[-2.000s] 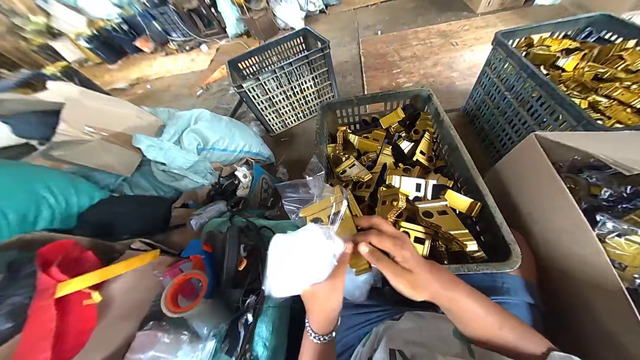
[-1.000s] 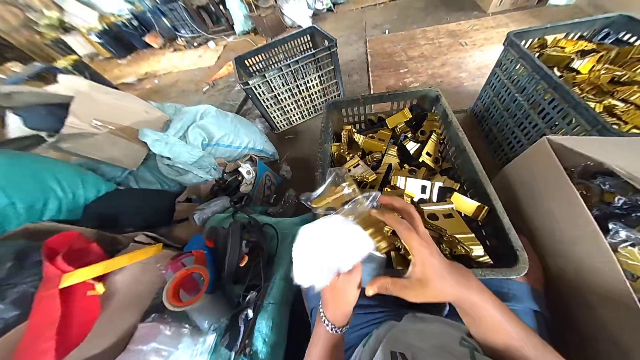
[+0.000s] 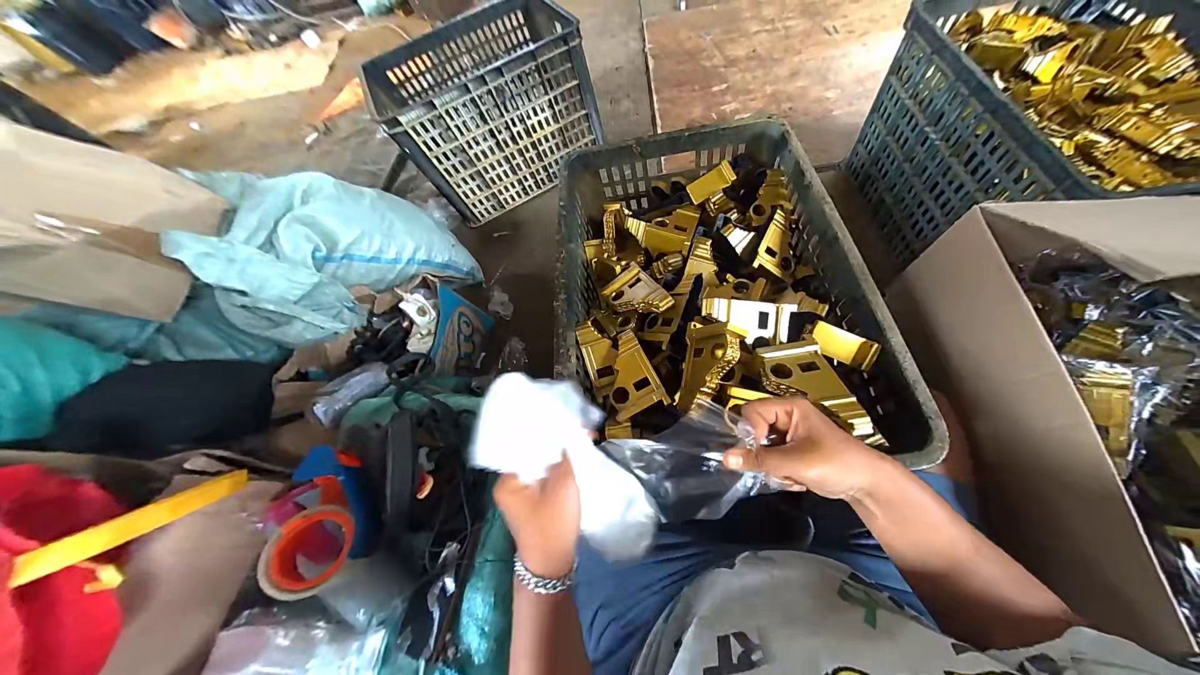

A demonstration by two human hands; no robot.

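My left hand (image 3: pixel 539 516), with a chain bracelet at the wrist, grips a blurred white cloth (image 3: pixel 539 431), part of which hangs to the right of the fingers. My right hand (image 3: pixel 797 445) pinches a clear plastic bag (image 3: pixel 689 459) at its right end; the bag spans the space between my hands, above my lap. Whether anything is inside the bag cannot be told. Just beyond my hands stands a dark plastic crate (image 3: pixel 858 281) full of gold-coloured moulded parts (image 3: pixel 637 375), some with round and square holes.
At right, a cardboard box (image 3: pixel 1022 394) holds bagged gold parts; behind it is another crate (image 3: pixel 900 131) of gold pieces. A third crate (image 3: pixel 497 122) stands at the back. Sacks (image 3: pixel 328 225) lie left, above a roll of tape (image 3: pixel 305 553) and a red cloth (image 3: pixel 56 562) under a yellow strip (image 3: pixel 131 530).
The gold part that was between my hands two seconds ago no longer shows there. My hands have moved apart, and clear plastic now stretches from my right hand towards the white cloth.
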